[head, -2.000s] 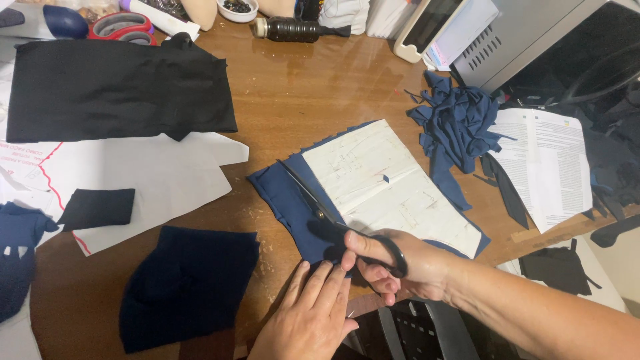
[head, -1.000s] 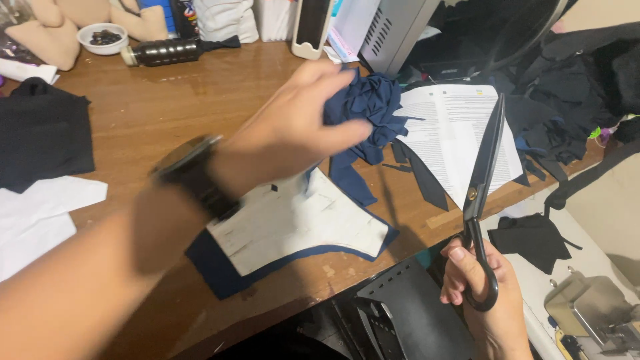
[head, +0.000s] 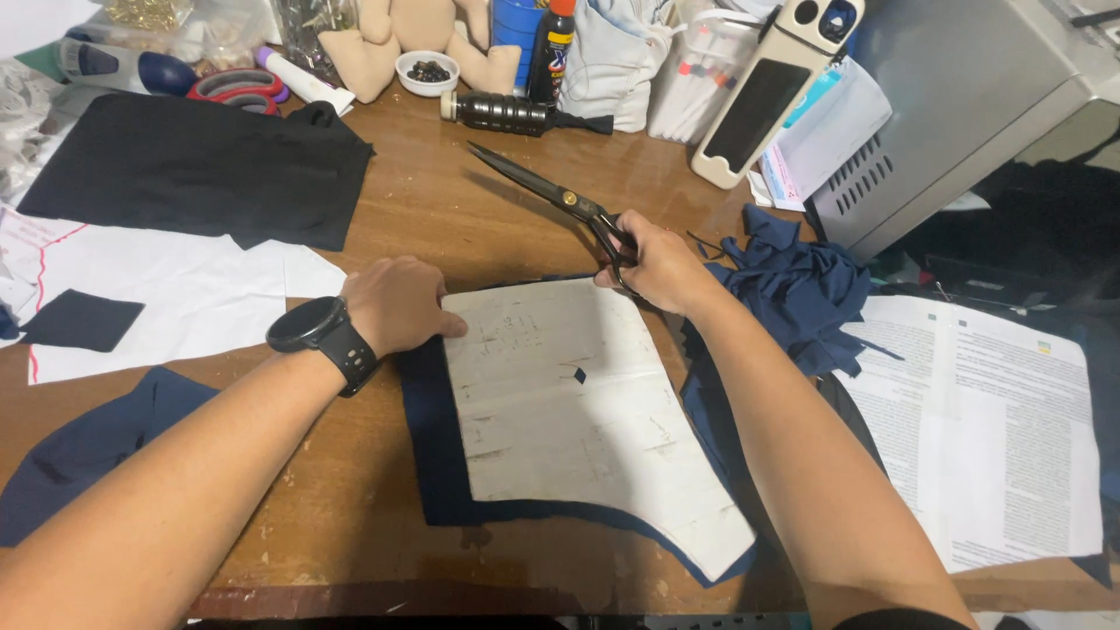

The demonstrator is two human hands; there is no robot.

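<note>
My right hand (head: 656,262) grips the handles of black tailor's shears (head: 569,198), whose closed blades point up and left above the wooden table. Below it lies a white card pattern piece (head: 560,437), marked with pen and with a small diamond hole, on top of navy fabric (head: 433,455) that shows along its left and lower edges. My left hand (head: 394,306), with a black watch on the wrist, rests at the upper left corner of the pattern and fabric. Its thumb touches the card's edge; its other fingers are partly curled, and whether they pinch the cloth is hidden.
Navy fabric scraps (head: 796,289) are heaped at right beside printed paper (head: 989,437). Black fabric (head: 201,166) and white paper pattern (head: 192,306) lie at left. At the back stand a white dish (head: 427,73), a dark bottle (head: 551,52), a beige holder (head: 757,96) and a grey metal case (head: 954,96).
My left hand has come back from the scrap heap to the pattern's upper left corner. The shears have moved from the right side to above the pattern, with the view shifted too.
</note>
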